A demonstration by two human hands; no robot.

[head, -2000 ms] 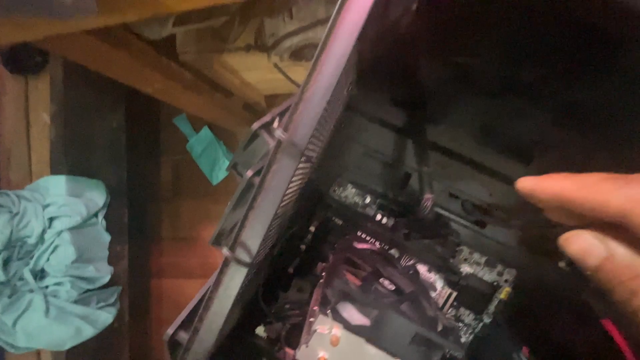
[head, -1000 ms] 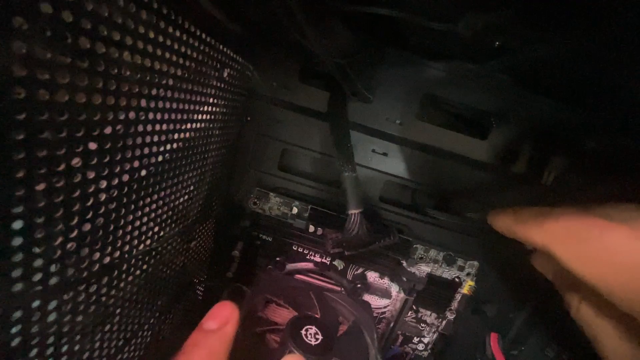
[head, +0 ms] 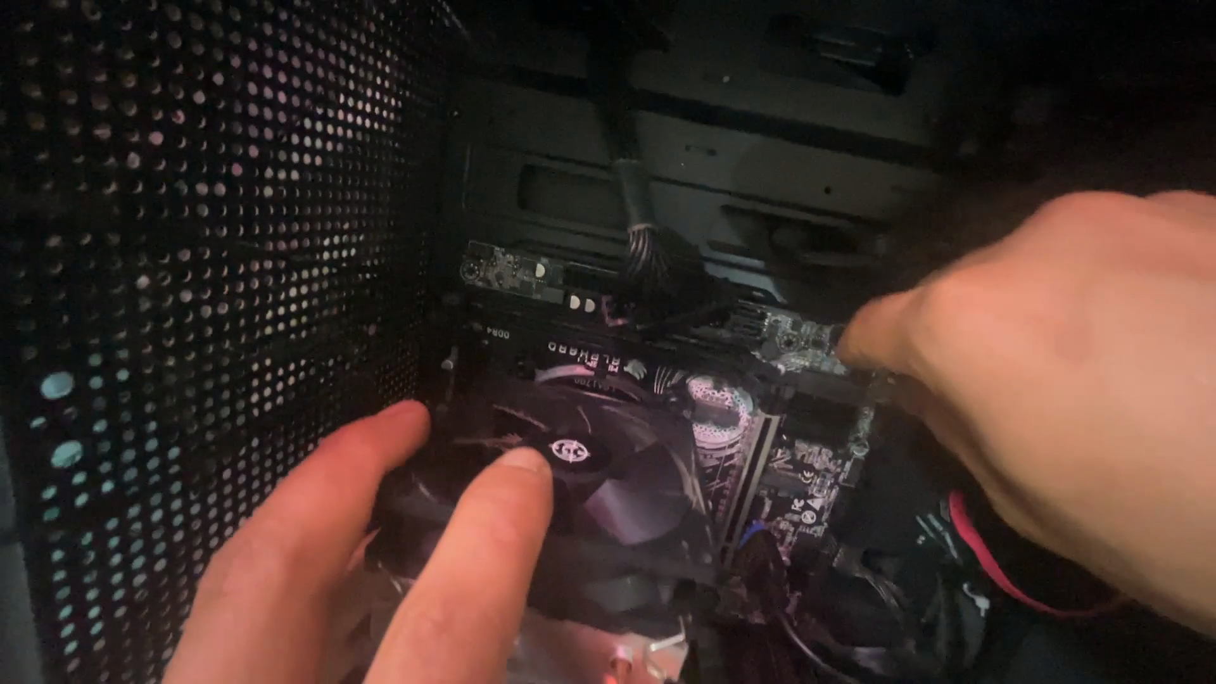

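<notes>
Inside a dark computer case, a black CPU cooler fan (head: 636,475) with a round emblem on its hub sits over the motherboard (head: 807,475). My left hand (head: 380,551) is at the fan from the lower left, one fingertip by the hub and another at the fan's left edge; whether it grips the fan I cannot tell. My right hand (head: 1054,380) reaches in from the right, fingertips at the motherboard's upper right corner, partly hidden by the hand itself. A sleeved bundle of cables (head: 636,204) comes down to the board's upper edge.
The perforated metal panel (head: 237,237) of the case rises on the left. Behind the board is the case's slotted back plate (head: 760,171). A red cable (head: 1007,570) curves below my right hand, and dark cables (head: 788,627) lie at the lower right.
The view has moved well into the case. My left hand has come farther in over the fan, and my right hand's fingertips have moved to the motherboard's corner.
</notes>
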